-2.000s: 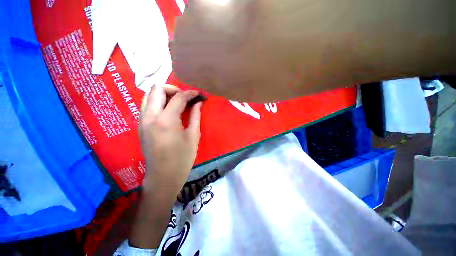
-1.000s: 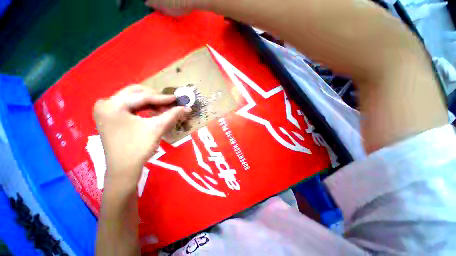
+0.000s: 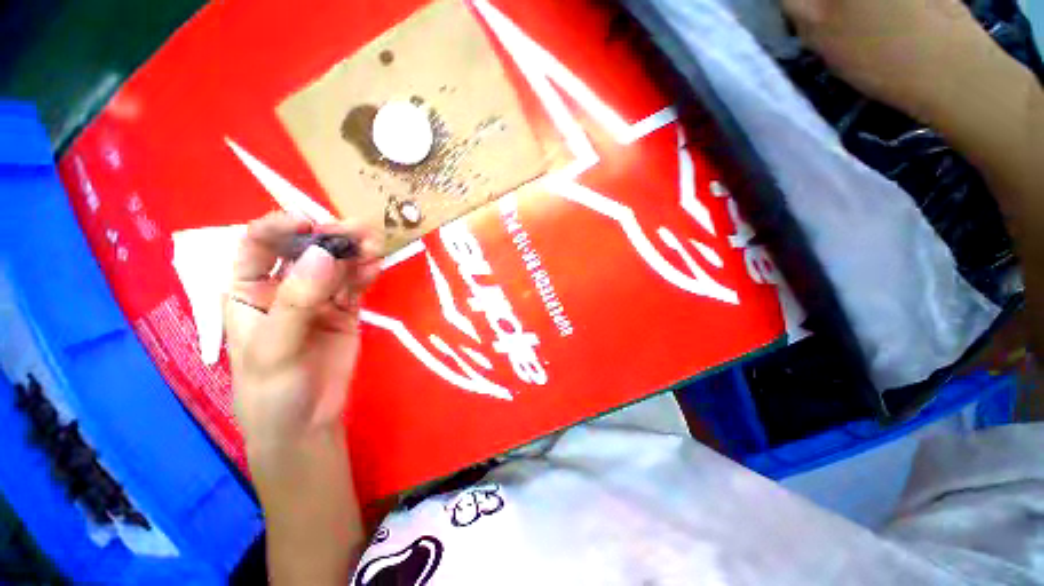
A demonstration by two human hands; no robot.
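Note:
My left hand (image 3: 300, 309) is raised over the left part of the red box (image 3: 458, 418), palm partly turned up, and pinches a small black moulded piece (image 3: 332, 244) between thumb and fingers. A white round pot or cap (image 3: 403, 132) sits on a stained cardboard pad (image 3: 326, 115), with dark specks beside it. My right hand (image 3: 819, 17) is at the top right over the black parts tray, cut off by the top edge; its fingers and anything in them cannot be made out.
The black-rimmed tray (image 3: 790, 212) with a white liner holds longer black parts (image 3: 876, 126) on the right. A blue bin (image 3: 137, 424) with short dark pieces (image 3: 74, 452) is on the left. Another blue bin (image 3: 830, 441) is at the lower right. A white paper scrap (image 3: 206, 280) lies left of my hand.
My left hand has drawn back from the white disc toward the lower left with the black piece. My right hand has moved from the top of the red box to the tray on the right.

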